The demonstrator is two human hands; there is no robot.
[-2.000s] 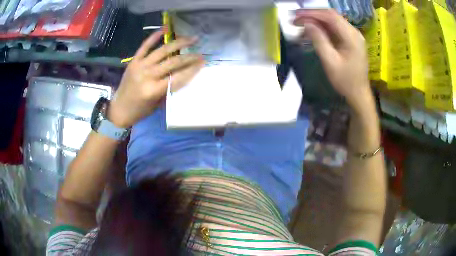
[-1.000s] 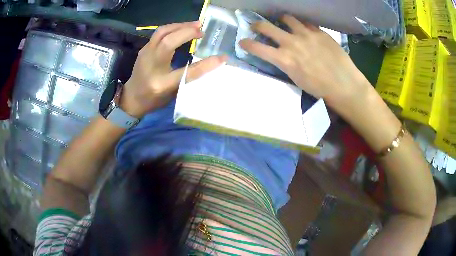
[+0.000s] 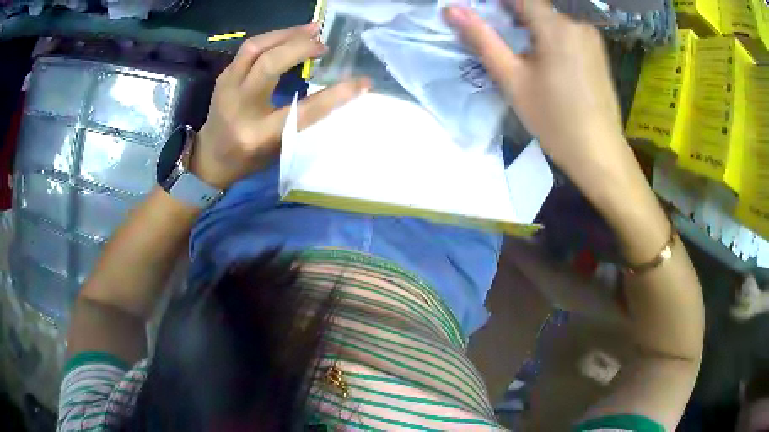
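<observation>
An open yellow retail box (image 3: pixel 396 156) lies in front of me, its white inner lid hanging toward my lap. My left hand (image 3: pixel 268 99) grips the box's left edge, thumb over the inside. A frosted product pouch (image 3: pixel 443 80) with small dark print lies partly in the box and partly over the lid. My right hand (image 3: pixel 544 72) is at the pouch's upper right, slightly blurred, with its fingers on the pouch. Dark grey packed contents (image 3: pixel 354 46) show at the box's left inside.
Open yellow boxes (image 3: pixel 712 110) stand in rows at right, white flaps out. Grey bagged pieces (image 3: pixel 632 25) lie at the back right. A clear compartment tray (image 3: pixel 93 177) is below the bench at left. A thin yellow strip (image 3: pixel 226 36) lies on the dark green bench (image 3: pixel 169 38).
The frosted pouch is now spread out, reaching down over the white lid. My right hand has moved right and up a little. My left hand still holds the box's left edge.
</observation>
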